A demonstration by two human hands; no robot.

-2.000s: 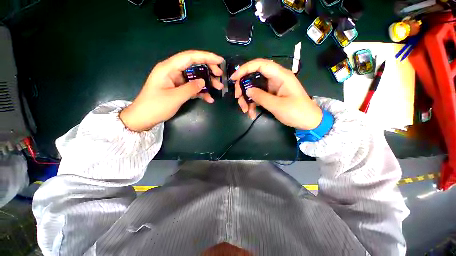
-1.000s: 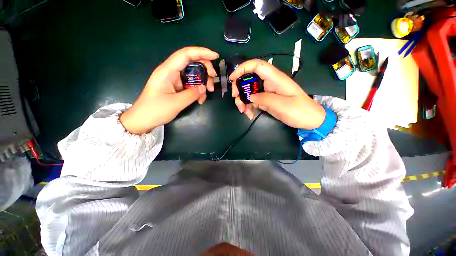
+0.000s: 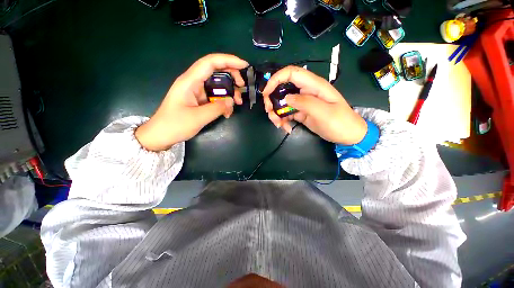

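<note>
My left hand (image 3: 194,104) holds a small square smartwatch (image 3: 220,85) above the mat, thumb at its lower edge. Its screen is black with a white block and an orange strip at the bottom. My right hand (image 3: 321,109) holds another smartwatch (image 3: 283,102), its thumb over the right part of the screen. That screen is dark with a small white mark and a yellow-orange strip at the bottom. Between the hands lies a dark piece with a small blue spot (image 3: 267,75), partly hidden by my right hand, and a grey strip (image 3: 252,88). A black cable (image 3: 270,155) runs to the mat's near edge.
Dark watch units (image 3: 267,32) and opened housings (image 3: 385,75) lie at the far side. A red and black marker (image 3: 424,95) lies on cream paper (image 3: 454,107). A red tray (image 3: 495,73) stands at the far right, a grey vented box (image 3: 10,101) at the left.
Both screens have changed from text lines to dark with white marks and orange or yellow strips. My right thumb has shifted across its watch, which is tilted differently. My left hand has hardly moved since one second ago.
</note>
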